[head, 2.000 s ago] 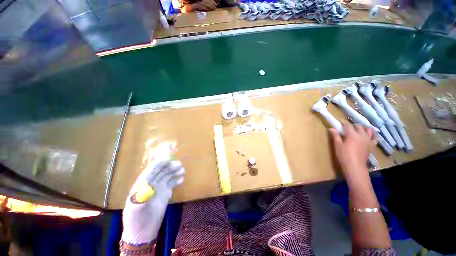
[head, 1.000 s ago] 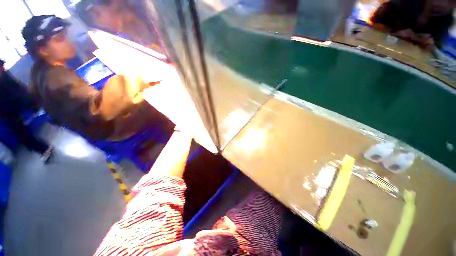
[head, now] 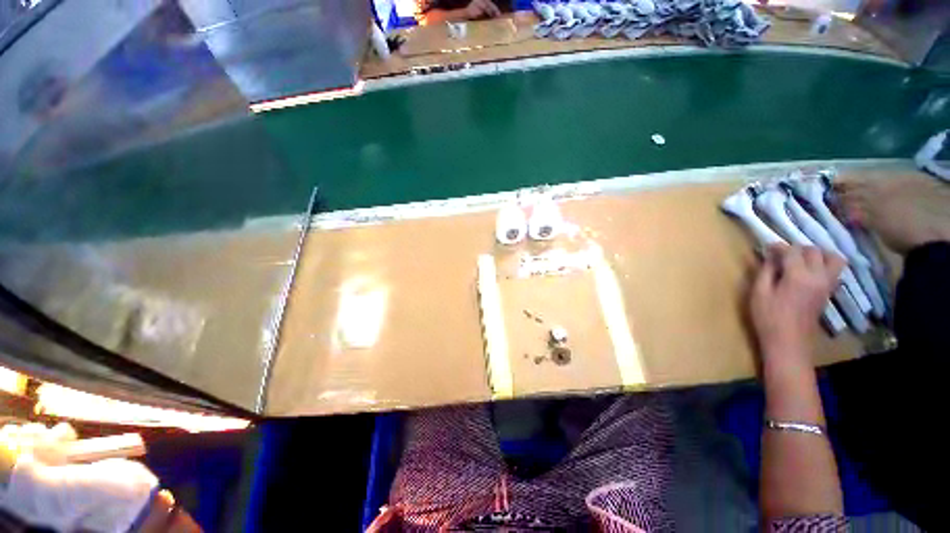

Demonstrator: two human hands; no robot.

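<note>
Several pale grey moulded parts [head: 823, 231] lie side by side, slanting, at the right of the bench, with their wider heads towards the belt. My bare right hand [head: 797, 297] is over the leftmost ones, its fingers curled down on a shaft. My left hand [head: 83, 491], in a white glove, is low at the left edge, below the bench edge. Strong glare blurs it. A pale elongated shape [head: 99, 448] shows at its fingers; I cannot tell whether it is held.
Another person's hand [head: 896, 211] touches the rightmost parts. Yellow tape strips [head: 494, 328] flank a small white cap [head: 558, 334] by a brown stain. Two white bottles [head: 510, 224] stand behind. A thin metal strip [head: 286, 302] and transparent screen [head: 115, 312] are left. A green belt [head: 469, 125] runs beyond.
The view swung left, then back to the bench. My left hand has moved from above the bench to the lower left edge. Another person's hand has come in at the parts from the right.
</note>
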